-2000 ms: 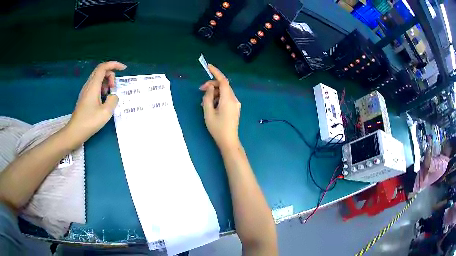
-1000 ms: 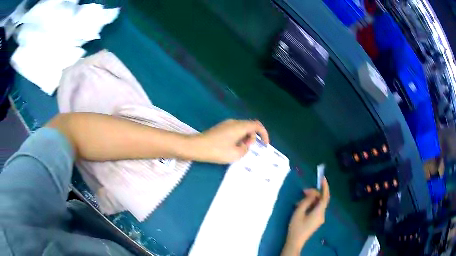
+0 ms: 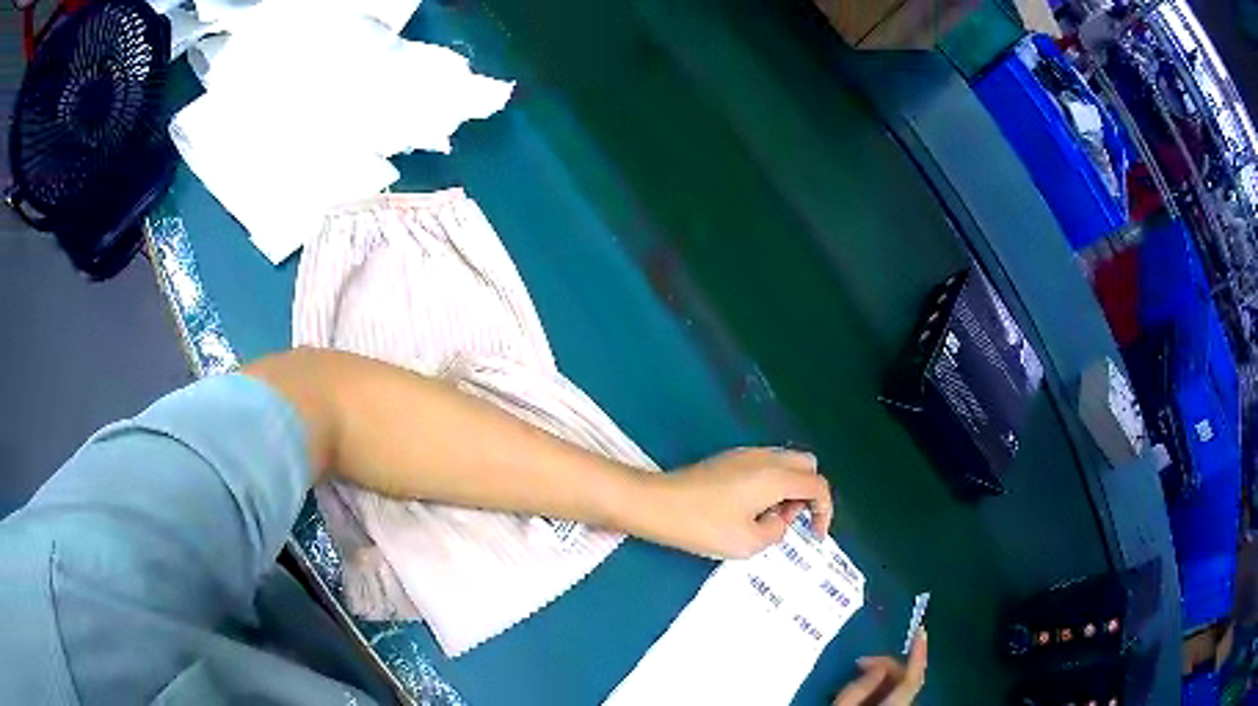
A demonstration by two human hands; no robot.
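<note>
The white label sheet [image 3: 752,628] lies on the green mat, with rows of printed barcodes at its far end and its near end cut off by the frame's bottom edge. My left hand [image 3: 752,503] is at the sheet's far left corner, fingers closed on that corner. My right hand [image 3: 890,681] is at the bottom edge, mostly cut off. A small white barcode label [image 3: 916,623] stands up from its fingertip, to the right of the sheet.
A beige-pink pleated garment [image 3: 414,297] lies under my left forearm. Crumpled white paper [image 3: 311,117] and a black fan [image 3: 94,104] are at the upper left. A black retail box [image 3: 970,379] stands at right; boxes with orange icons [image 3: 1076,632] are at lower right.
The view has swung left, bringing the fan and crumpled paper in and moving the instruments out. My left hand still holds the sheet's corner; the label remains on my right fingertip.
</note>
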